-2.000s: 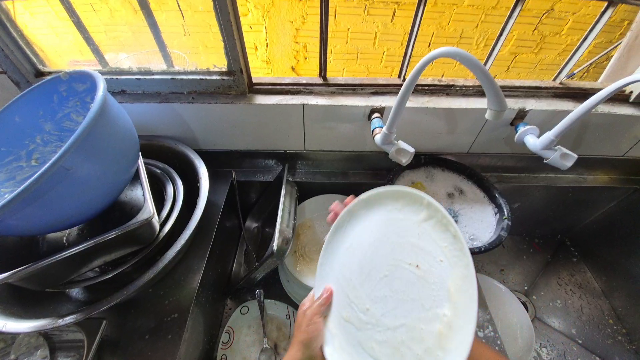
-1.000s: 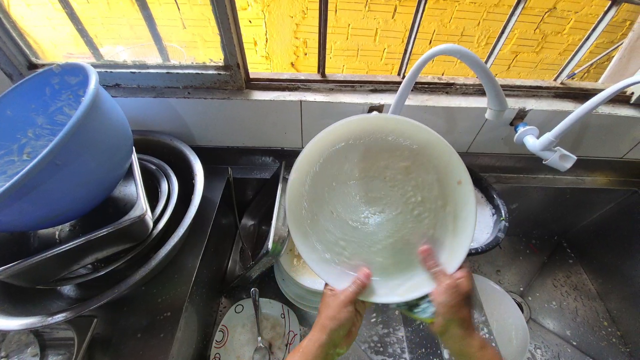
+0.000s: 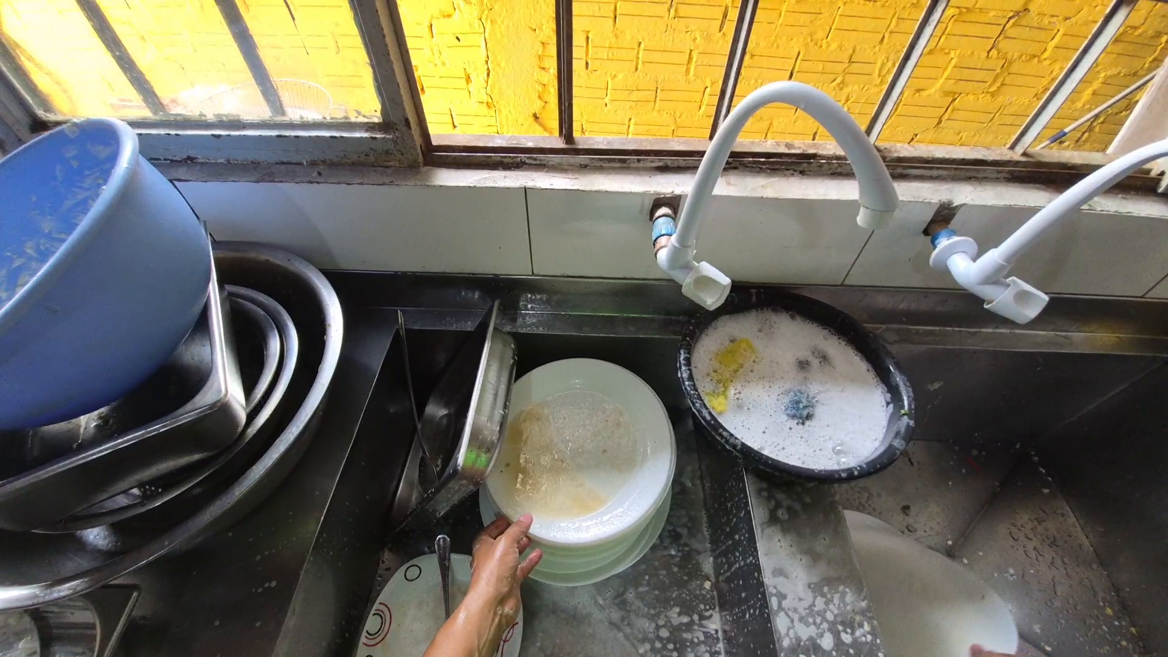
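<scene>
My left hand (image 3: pixel 497 570) reaches to the lower left edge of a stack of white plates (image 3: pixel 584 447) in the left sink basin, its fingers apart at the rim. Cloudy, brownish liquid lies on the top plate. At the bottom right, only the fingertips of my right hand (image 3: pixel 990 651) show, by the edge of a white plate (image 3: pixel 926 584) in the right basin; its grip cannot be made out. A patterned plate (image 3: pixel 401 593) with a metal spoon (image 3: pixel 444 566) sits below my left hand.
A black basin of suds (image 3: pixel 899 401) with a yellow sponge (image 3: pixel 730 365) straddles the divider under a white faucet (image 3: pixel 785 91). Metal pans (image 3: pixel 484 401) lean left of the stack. Steel bowls (image 3: pixel 319 365) and a blue plastic tub (image 3: pixel 109 292) crowd the left counter.
The white plate that both hands held up over the sink is no longer there. My left hand has moved left and down to the stack, my right hand to the lower right.
</scene>
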